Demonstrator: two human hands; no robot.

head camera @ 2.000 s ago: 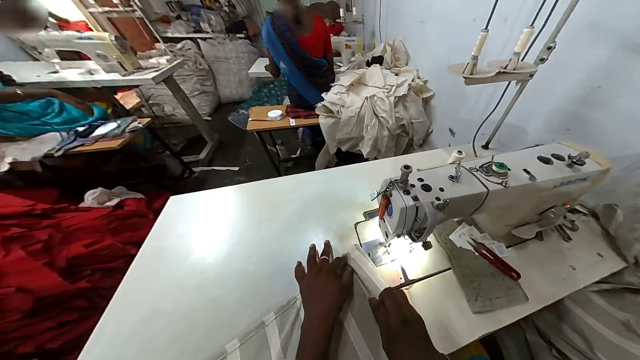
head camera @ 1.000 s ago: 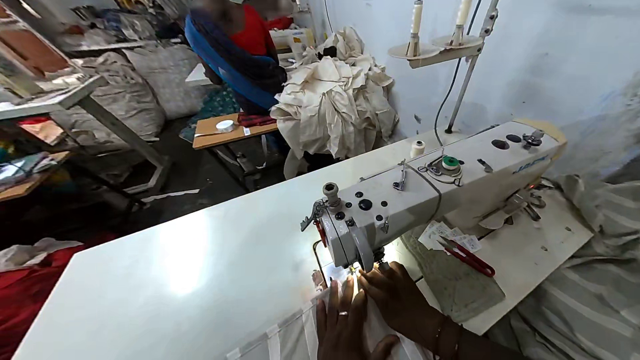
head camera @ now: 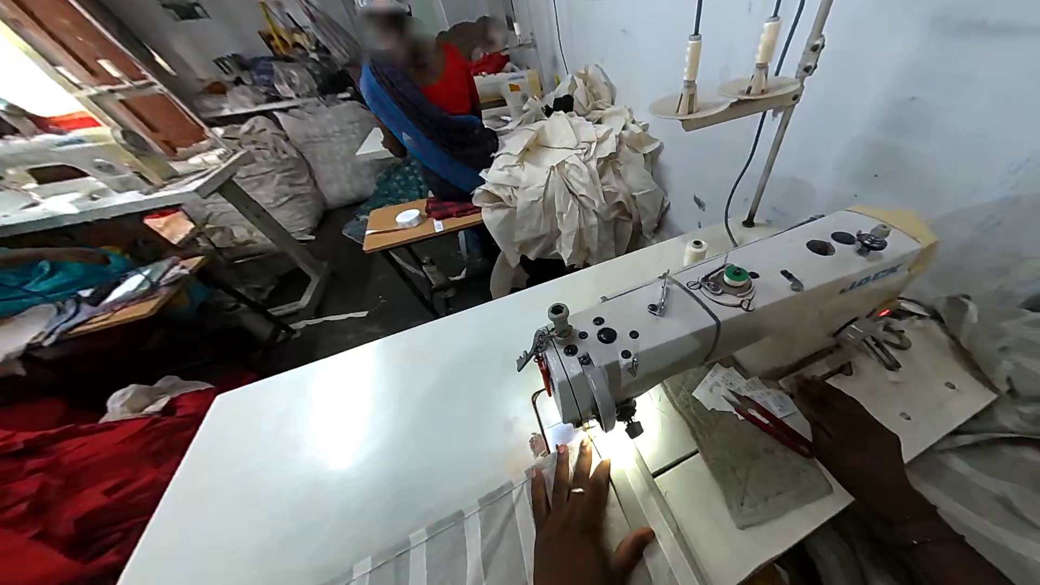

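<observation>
My left hand (head camera: 573, 512), a ring on one finger, lies flat with fingers spread on a striped whitish fabric (head camera: 479, 532), its fingertips just in front of the needle area of a Jack sewing machine (head camera: 642, 325). The machine's lamp lights that spot. A pale folded strip (head camera: 650, 504) of cloth runs from the needle area toward me. My right hand (head camera: 845, 431) is at the right, beside red-handled thread snips (head camera: 772, 424) and small white labels (head camera: 743, 392) on a grey cloth pad (head camera: 751, 471). Whether its fingers hold anything is not visible.
Red fabric (head camera: 89, 479) lies heaped at the lower left. Behind the white table (head camera: 390, 390) stand a small wooden table (head camera: 398, 236) and a pile of cream cloth (head camera: 577, 179), with a person (head camera: 435, 106) beside it. A thread stand (head camera: 772, 162) rises at the back right.
My right hand has left the fabric near the needle and moved right, past the snips. My left hand stays on the fabric in front of the machine.
</observation>
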